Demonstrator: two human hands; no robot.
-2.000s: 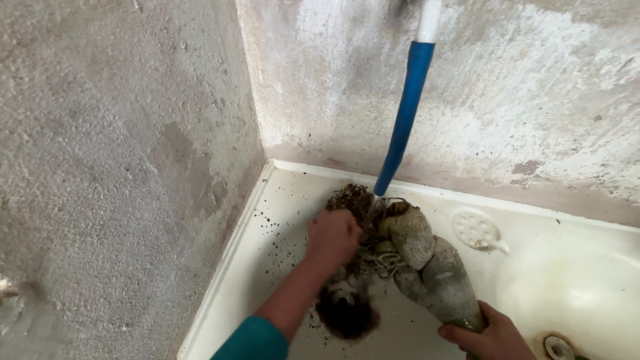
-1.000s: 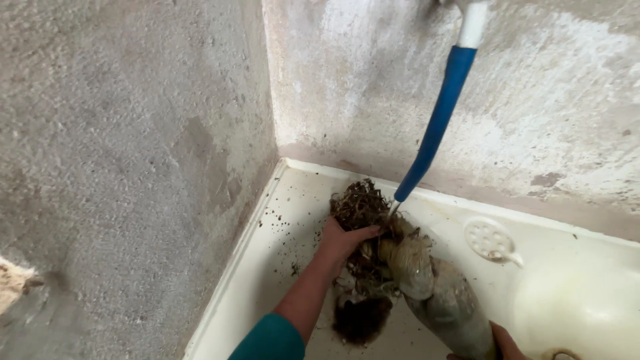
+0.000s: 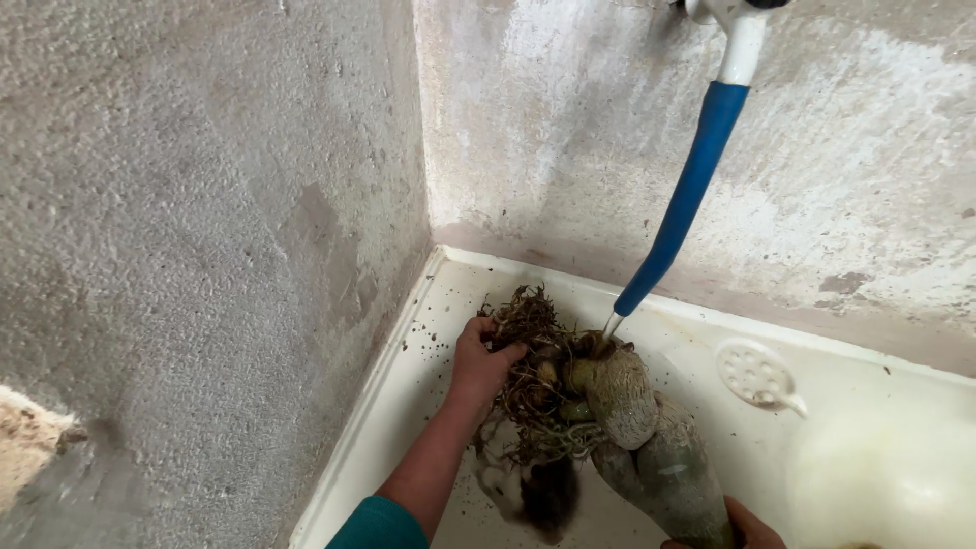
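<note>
A thick grey-green plant stem [image 3: 682, 473] with swollen, rough-barked lobes lies slanting in a cream-coloured sink basin [image 3: 839, 465]. Its tangled brown roots [image 3: 526, 320] spread out at the upper left. My left hand [image 3: 484, 362] grips the outer left side of these roots between thumb and fingers. At the bottom edge my right hand [image 3: 751, 526] holds the lower end of the stem, partly hidden behind it. Water runs from the tip of a blue hose [image 3: 682, 202] onto the place where roots and stem meet. Dark wet soil [image 3: 549, 496] lies below the roots.
A round drain cover with holes [image 3: 755, 374] sits near the back rim, right of the stem. Rough plaster walls rise at the left [image 3: 191, 229] and back [image 3: 564, 130]. Soil crumbs [image 3: 431, 335] dot the basin's left side. The white pipe [image 3: 740, 53] holds the hose above.
Since the oldest frame, my left hand has gone from over the roots to their left side. My right hand still holds the stem's lower end.
</note>
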